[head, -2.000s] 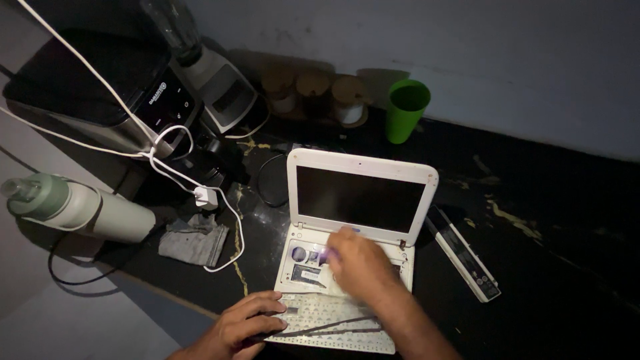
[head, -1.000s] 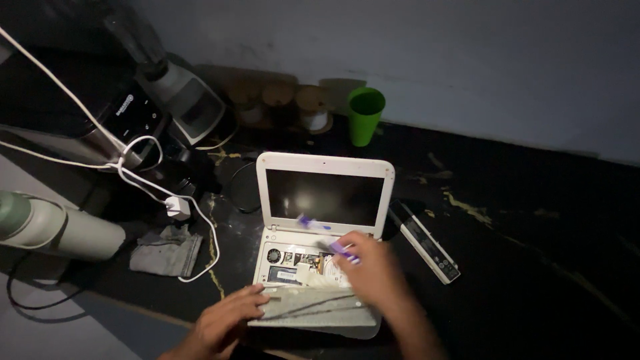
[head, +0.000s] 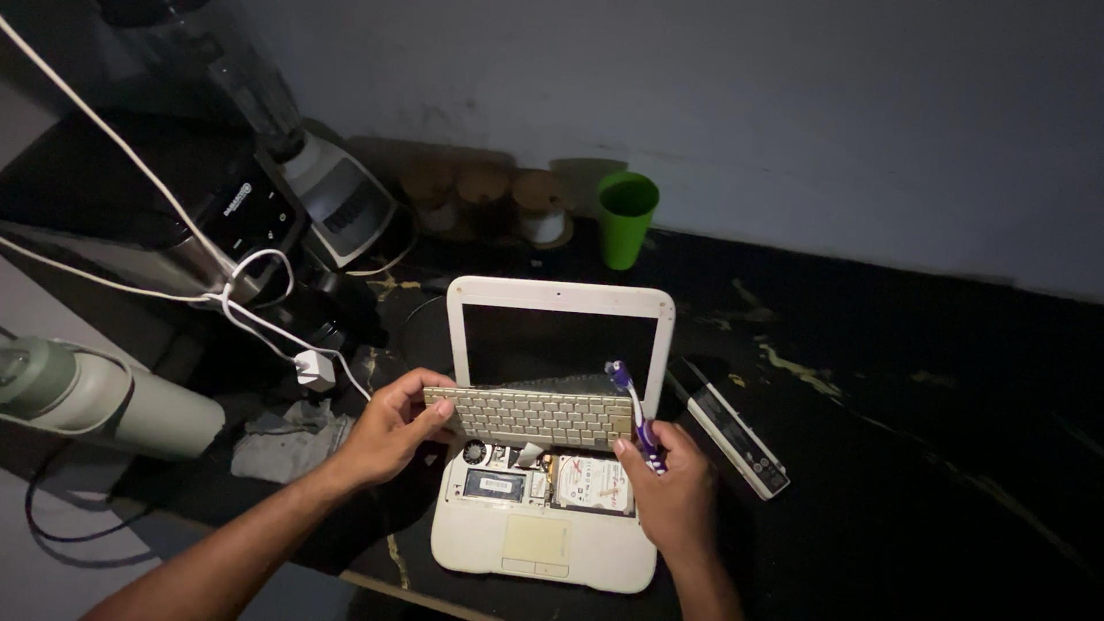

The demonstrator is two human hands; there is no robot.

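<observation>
A white netbook point(head: 470, 543) stands with its screen raised and its keyboard bay uncovered, showing a small fan point(head: 475, 452), a memory module point(head: 493, 485) and a hard drive point(head: 593, 481). Its detached keyboard point(head: 535, 416) is held tilted up above the bay, keys facing me. My left hand point(head: 398, 427) pinches its left end between thumb and fingers. In my right hand point(head: 668, 492) is a purple and white toothbrush point(head: 639, 405), bristle head up, and the thumb of that hand touches the keyboard's lower right corner.
A laptop battery point(head: 733, 431) lies right of the netbook. Behind stand a green cup point(head: 628, 220), several lidded jars point(head: 542, 207) and a blender point(head: 345, 203). At left are a black appliance point(head: 129, 185), white cables with a charger point(head: 314, 370), a grey cloth point(head: 289, 442) and a bottle point(head: 129, 397).
The keyboard has gone from lying over the netbook's front part to upright above the bay. My right hand has moved from brushing over the bay to the keyboard's right end, keeping the toothbrush.
</observation>
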